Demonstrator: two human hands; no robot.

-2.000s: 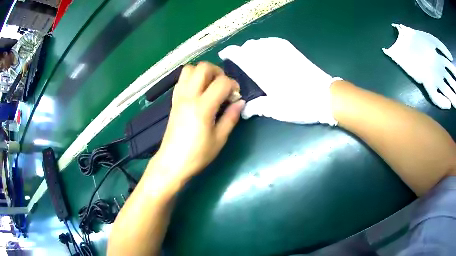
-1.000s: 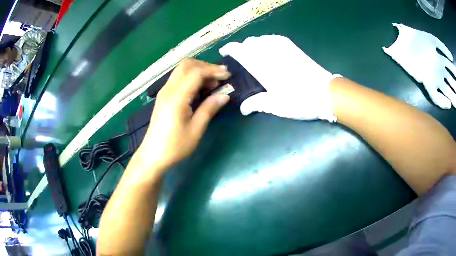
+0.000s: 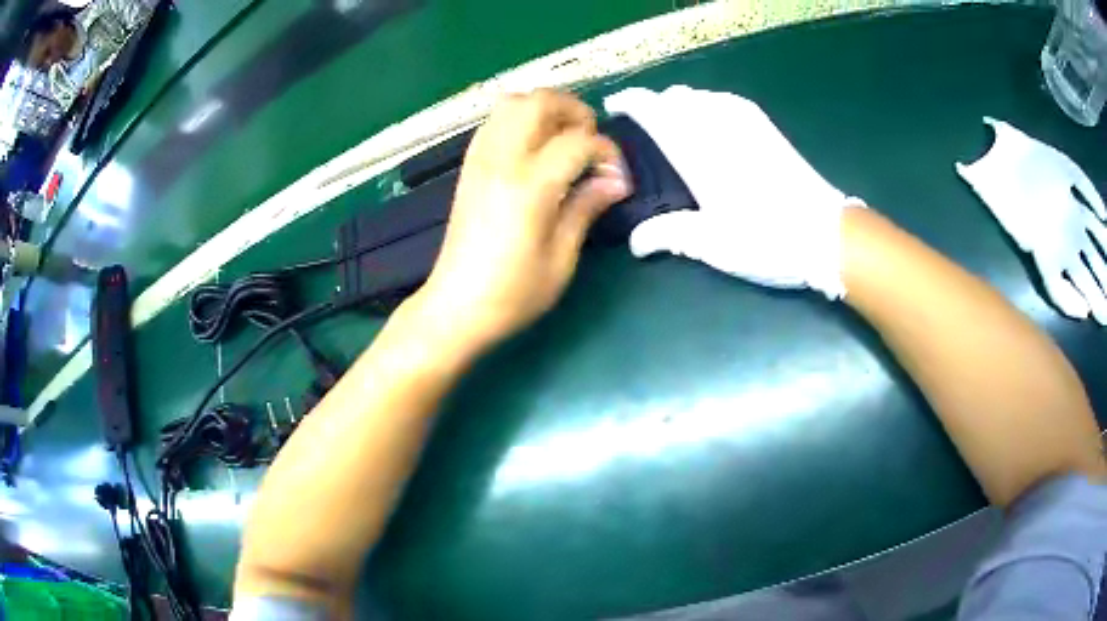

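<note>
Two black power strips (image 3: 395, 243) lie side by side on the green bench, black cords (image 3: 243, 306) running from their left end. My right hand (image 3: 750, 182), in a white glove, grips their right end. My bare left hand (image 3: 522, 206) is over the strips near that end, fingertips pinched together, with a small pale scrap partly showing between them. The left hand hides the middle of the strips.
A short black bar (image 3: 435, 160) lies beside the cream strip (image 3: 304, 209). Another power strip (image 3: 112, 358) with cord is at left, near a mains plug (image 3: 282, 419). A spare white glove (image 3: 1038, 212) and clear plastic object (image 3: 1077, 61) are at right. Green crate (image 3: 55, 598) at lower left.
The view has shifted, bringing the green crate into sight. My left hand has moved back toward the strips' right end, its fingers closer together. My right hand keeps its grip.
</note>
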